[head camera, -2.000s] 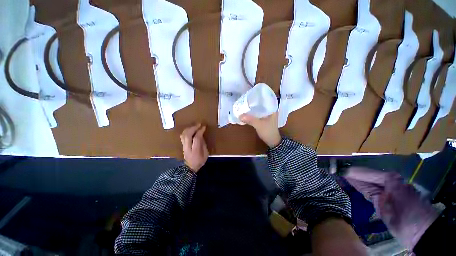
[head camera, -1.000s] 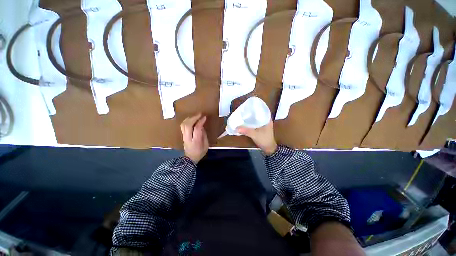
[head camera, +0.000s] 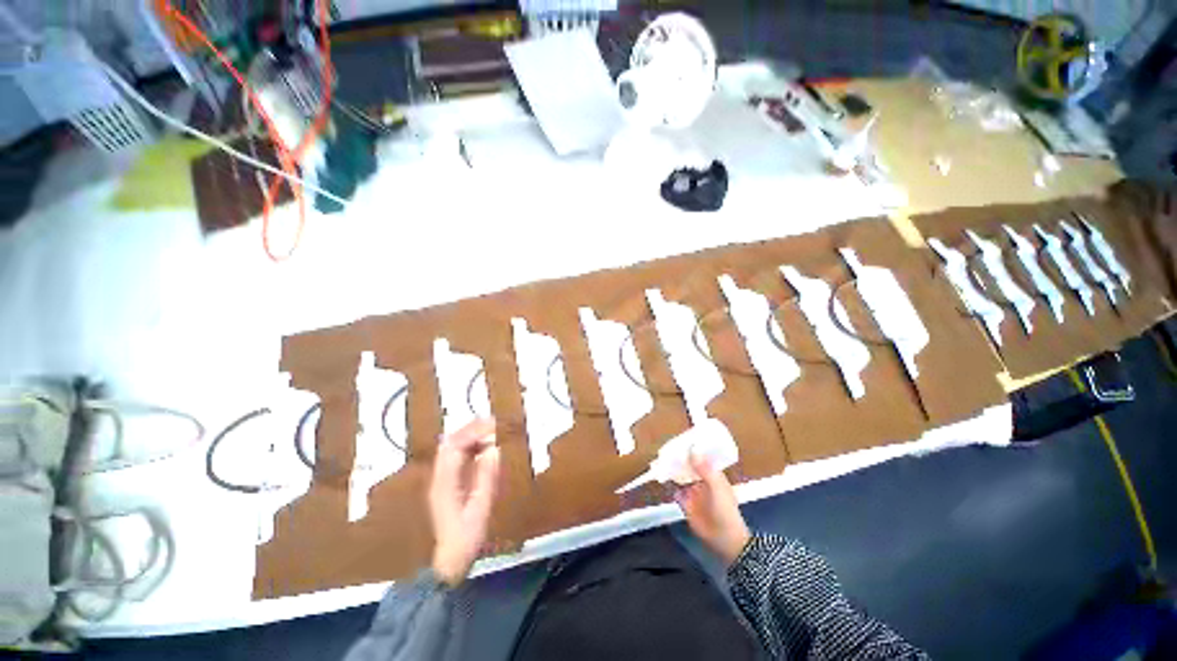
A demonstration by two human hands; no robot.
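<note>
My right hand (head camera: 710, 501) holds the white glue bottle (head camera: 697, 452) near the table's front edge, its thin nozzle pointing left and slightly down above the brown panels (head camera: 581, 497). My left hand (head camera: 462, 497) is raised over the panels to the left, blurred, fingers loosely bent, with nothing seen in it; it covers the lower part of one white piece (head camera: 454, 375). More white pieces (head camera: 542, 394) lie in a row on the overlapped brown panels. Thin dark handles (head camera: 245, 449) arch out beside them. The nozzle tip touches no white piece.
The row continues onto a tan board (head camera: 994, 155) at the right. A white fan (head camera: 671, 71), a black crumpled item (head camera: 694, 187) and a leaning grey sheet (head camera: 564, 91) are at the back. An orange hose (head camera: 291, 168) hangs at back left. Pale bags with straps (head camera: 32, 504) lie at the left.
The view has lifted and widened to show the whole table. My left hand has risen off the panels. My right hand still holds the bottle. The person in pink sleeves has left the view.
</note>
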